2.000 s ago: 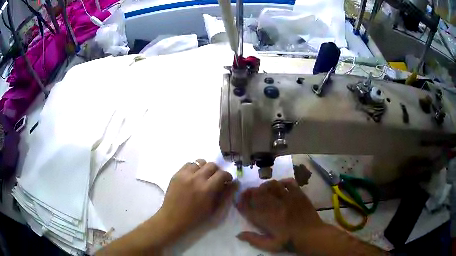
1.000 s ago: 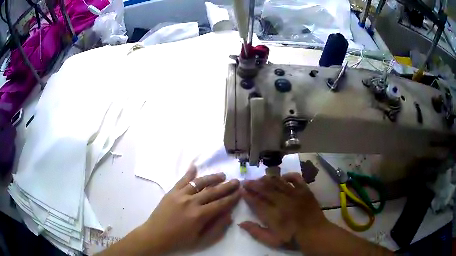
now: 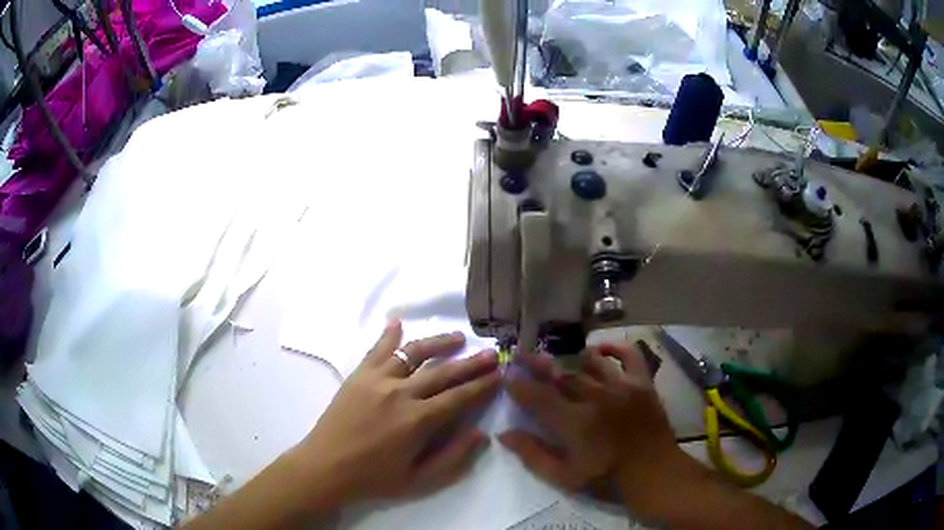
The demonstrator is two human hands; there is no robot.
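Observation:
A white fabric panel (image 3: 399,295) lies under the left end of the beige-grey sewing machine (image 3: 662,243) and under both hands. My left hand (image 3: 409,414) lies flat on it with fingers spread, a ring on one finger, just left of the needle area. My right hand (image 3: 590,414) presses on the fabric just right of and in front of the needle area, its fingertips under the arm. A yellow-green spot (image 3: 505,355) shows at the presser foot between the fingertips. The needle and the stitched part are hidden.
Snips with yellow and green handles (image 3: 740,424) lie right of my right hand. A dark oblong object (image 3: 854,450) lies farther right. Stacked white pieces (image 3: 104,414) are at left. A dark thread spool (image 3: 692,109) stands behind the arm. Magenta fabric (image 3: 72,135) is at far left.
My right hand's fingers have shifted slightly forward and bent more under the arm. The fabric left of the needle shows new folds. A printed scale now shows at the bottom edge.

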